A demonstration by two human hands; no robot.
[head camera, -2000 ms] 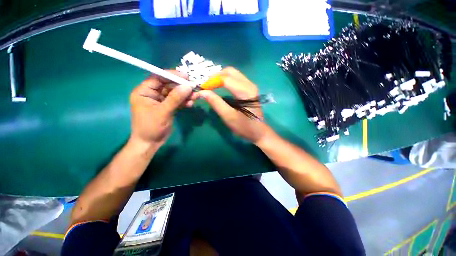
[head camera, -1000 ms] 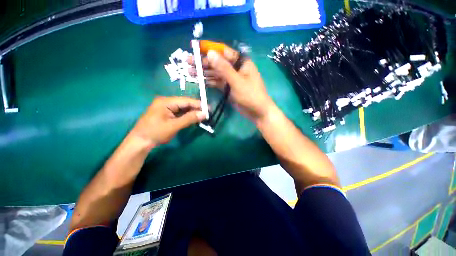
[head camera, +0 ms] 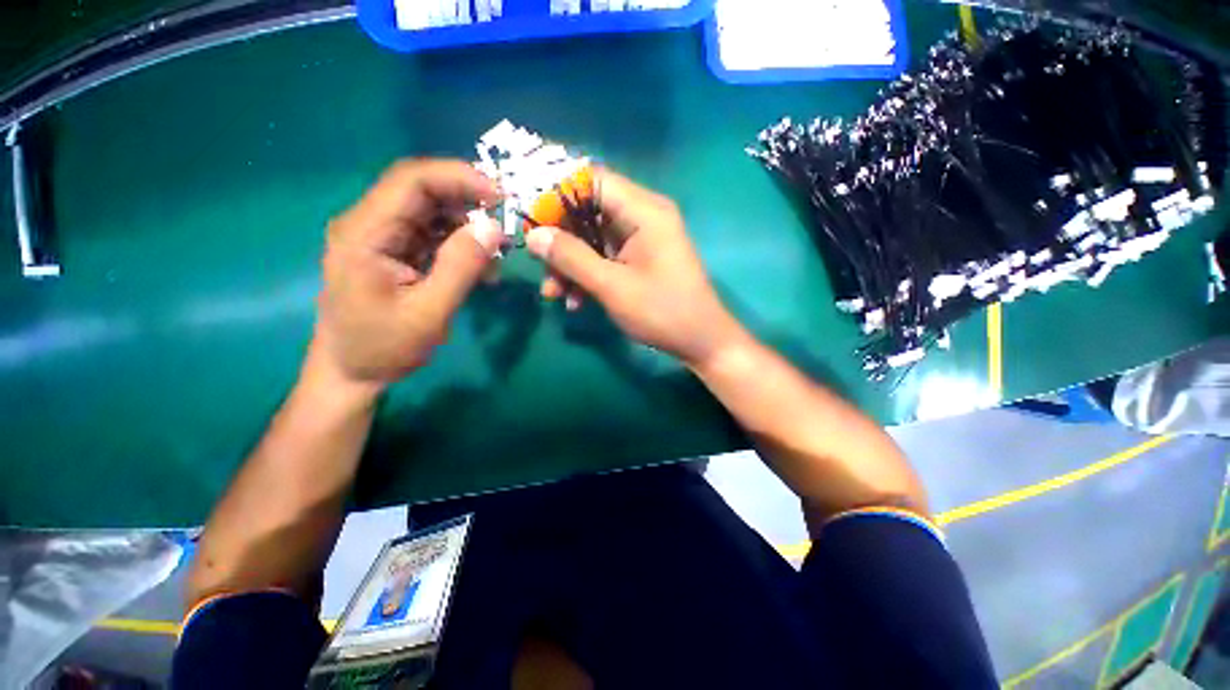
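Note:
My left hand [head camera: 391, 276] pinches a small white connector housing [head camera: 484, 227] between thumb and finger. My right hand [head camera: 645, 270], with orange covers on its fingers, holds a bunch of thin black wires [head camera: 583, 213]. A wire end at the right fingertips points toward the housing. Whether it is inserted cannot be told. The fingertips of both hands are close together. A small heap of loose white housings [head camera: 519, 151] lies just beyond the hands, partly hidden by them.
A large pile of black wire harnesses [head camera: 971, 175] with white housings lies at the right. Two blue-rimmed trays [head camera: 540, 30] [head camera: 809, 70] with white parts stand at the far edge. A white strip lead [head camera: 24, 202] lies at the far left. The bench's near edge curves before me.
The long white strip has left my hands and is no longer seen. My left hand has moved up to the heap and holds a small housing. My right hand has come down slightly, still holding wires.

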